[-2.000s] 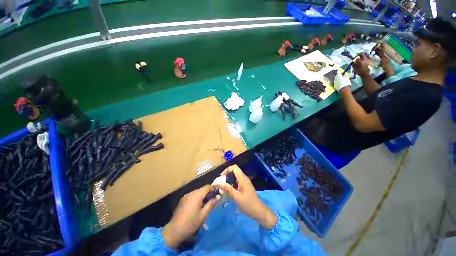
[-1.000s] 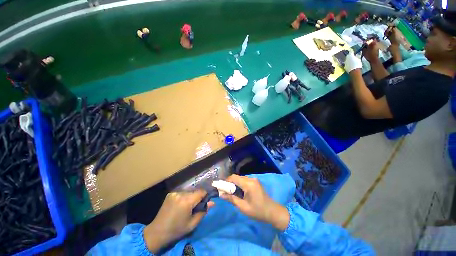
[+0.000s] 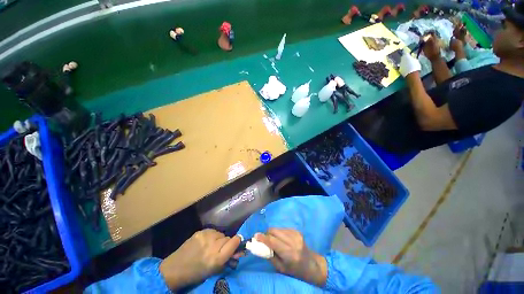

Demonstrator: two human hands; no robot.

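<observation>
My left hand [image 3: 198,256] is closed around a black limb part [image 3: 243,246] above my lap, its fingers hiding most of it. My right hand [image 3: 293,252] grips a white piece [image 3: 259,248] with its fingertips. The two pieces meet or nearly meet between my hands; whether they are joined I cannot tell. More black limb parts [image 3: 115,152] lie in a heap on the left of the cardboard mat [image 3: 195,132].
A blue tote [image 3: 57,201] of black parts stands at the left. White squeeze bottles [image 3: 301,106], a crumpled white wad [image 3: 272,88] and a blue cap [image 3: 265,157] lie beyond or on the mat. A second tote [image 3: 376,229] and a seated person [image 3: 471,103] are at the right.
My hands have moved lower in the view, and the white piece has turned, its end now pointing down to the right. The items on the belt have shifted slightly right in the picture.
</observation>
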